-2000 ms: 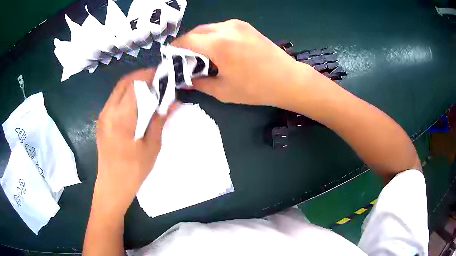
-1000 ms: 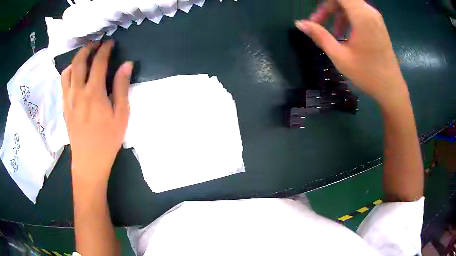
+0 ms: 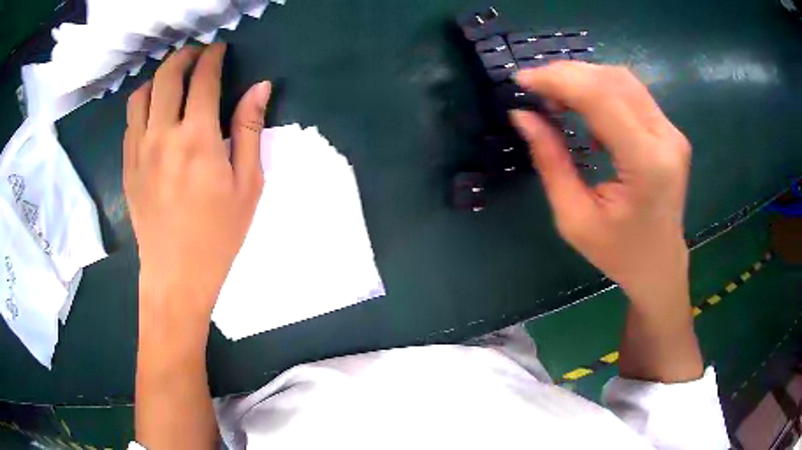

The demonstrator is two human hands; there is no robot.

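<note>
Several matt black units [image 3: 550,46] with small pale marks stand in tight rows at the centre right of the dark green mat. My right hand [image 3: 607,149] is over them, thumb and index finger apart beside the units; the fingertips are slightly blurred and nothing shows held between them. My left hand [image 3: 189,167] lies palm down with fingers spread, partly over the left side of the stack of empty white bags [image 3: 303,237]; nothing shows in it. One black unit [image 3: 469,191] stands at the near left edge of the group. Filled white bags [image 3: 132,35] form an overlapping jagged row at the upper left.
A larger crumpled white bag [image 3: 40,220] with printed triangles lies at the left edge. The bench's near edge curves in front of my white clothing. Beyond it are the green floor with yellow-black tape [image 3: 591,367] and a brown box at the right.
The handful of bagged units held two seconds ago has left my hands, which have parted. My left hand now lies by the bag stack. My right hand has moved to the black units.
</note>
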